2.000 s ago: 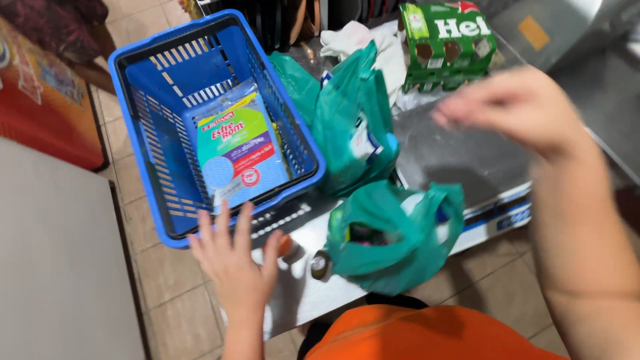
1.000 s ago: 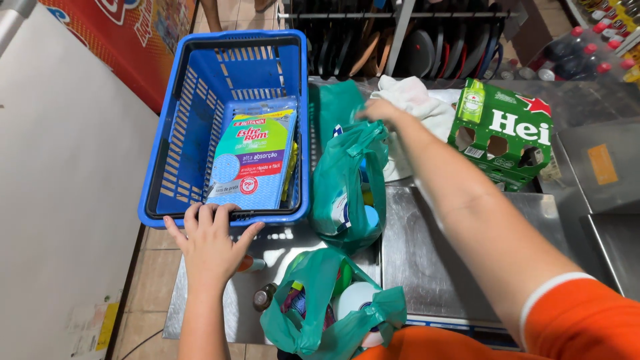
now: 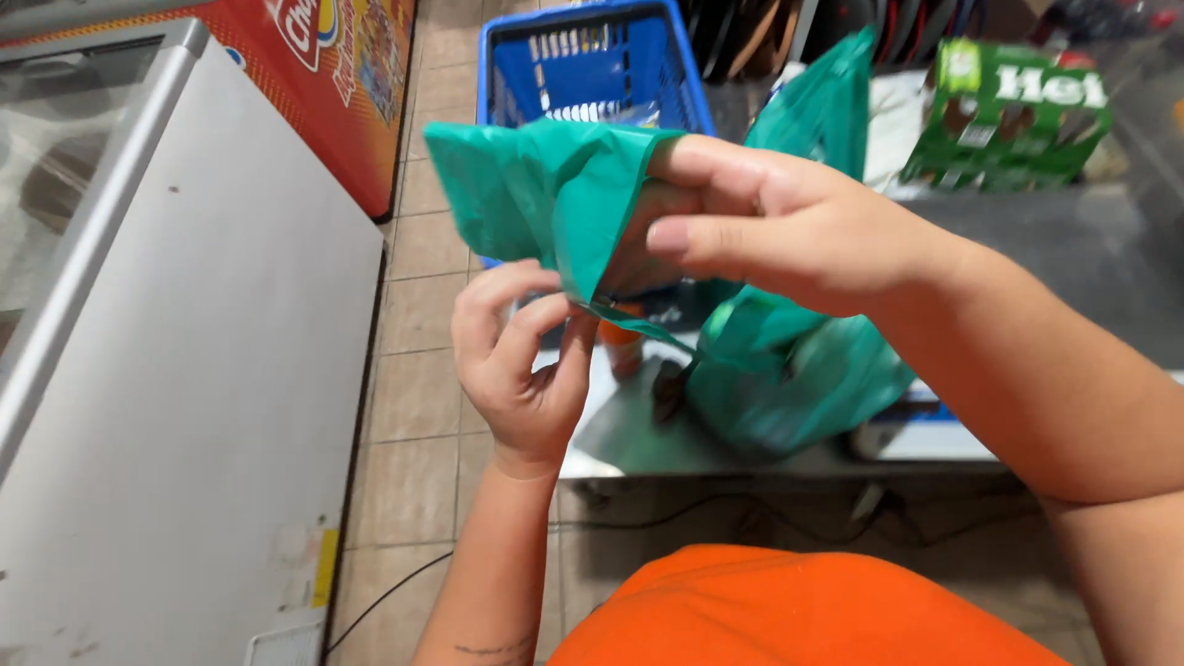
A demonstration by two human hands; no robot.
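Observation:
A green plastic bag (image 3: 555, 185) is held up in front of me between both hands. My right hand (image 3: 758, 217) has its fingers at the bag's opening, partly hidden by the plastic. At the bag's lower edge my left hand (image 3: 527, 361) pinches the film with curled fingers. Below and to the right, a filled green bag (image 3: 795, 388) rests on the metal counter, with an orange-topped container (image 3: 622, 342) and a dark bottle (image 3: 668, 388) beside it. Another green bag (image 3: 823, 111) stands farther back. The blue plastic basket (image 3: 689, 65) is behind the held bag, its contents mostly hidden.
A green beer carton (image 3: 1013, 120) stands at the back right of the metal counter (image 3: 1017, 240), near a white cloth or bag (image 3: 893, 120). A white freezer (image 3: 213, 351) fills the left side. Tiled floor and a black cable (image 3: 393, 592) lie between it and the counter.
My left hand has left the basket's rim. My right hand has come back from the bags near the white cloth, and a green bag is now held up between both hands.

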